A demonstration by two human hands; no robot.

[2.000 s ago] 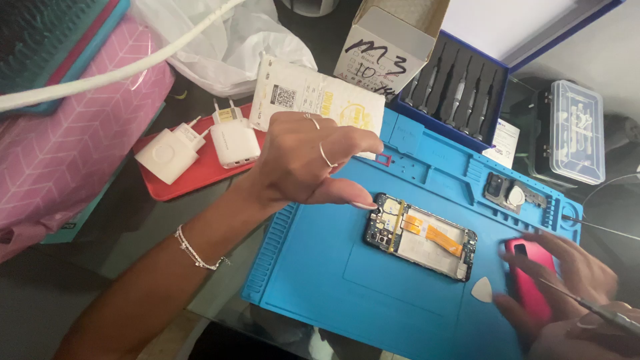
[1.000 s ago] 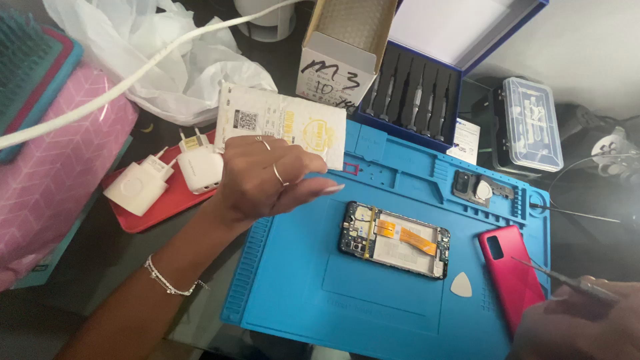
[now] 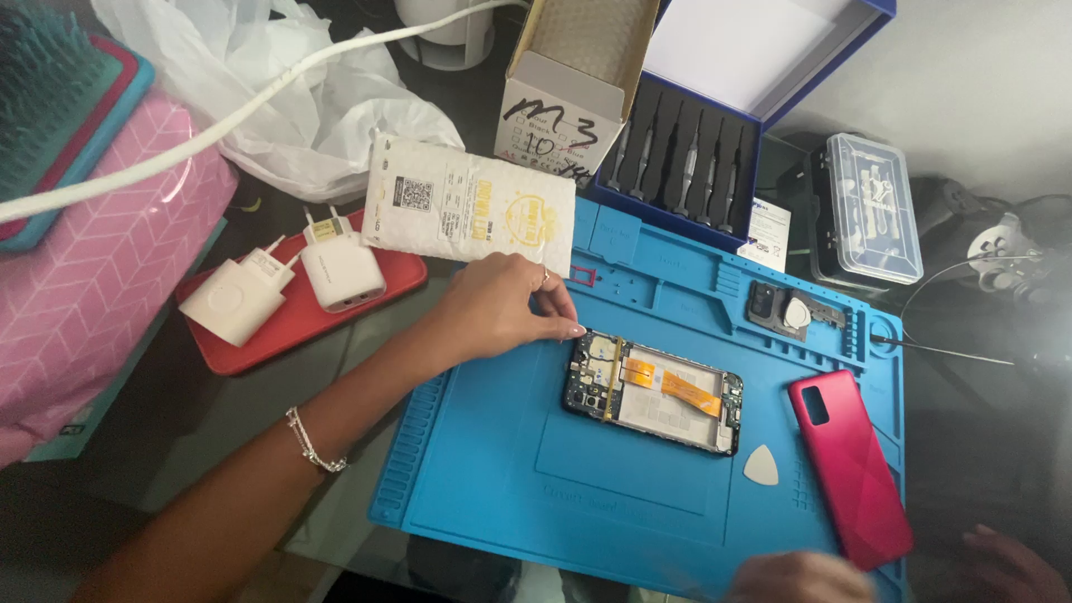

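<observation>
An opened smartphone [image 3: 657, 389] lies on the blue silicone repair mat [image 3: 494, 502], its circuit boards and orange flex cables showing. My left hand [image 3: 502, 306] is at its upper left corner, thumb and fingertips close together; whether they pinch anything is unclear. A blurred part of my right hand [image 3: 800, 578] shows at the bottom edge, nearest the pink phone back cover [image 3: 858, 469]; its fingers and anything in them cannot be made out. A white triangular pick [image 3: 761, 466] lies between phone and cover. A camera-side phone part [image 3: 775, 310] rests in the mat's upper tray.
Beyond the mat stand a blue screwdriver case [image 3: 687, 222], a cardboard box [image 3: 561, 126] and a clear-lidded case [image 3: 875, 209]. A white padded packet [image 3: 469, 201] overlaps the mat. Two chargers lie on a red case [image 3: 310, 322]. Blurred fingers, possibly a reflection, show at lower right.
My left hand has come down to the phone's corner from above it. My right hand has moved down toward the bottom edge, and the pointed metal tool seen with it is out of sight.
</observation>
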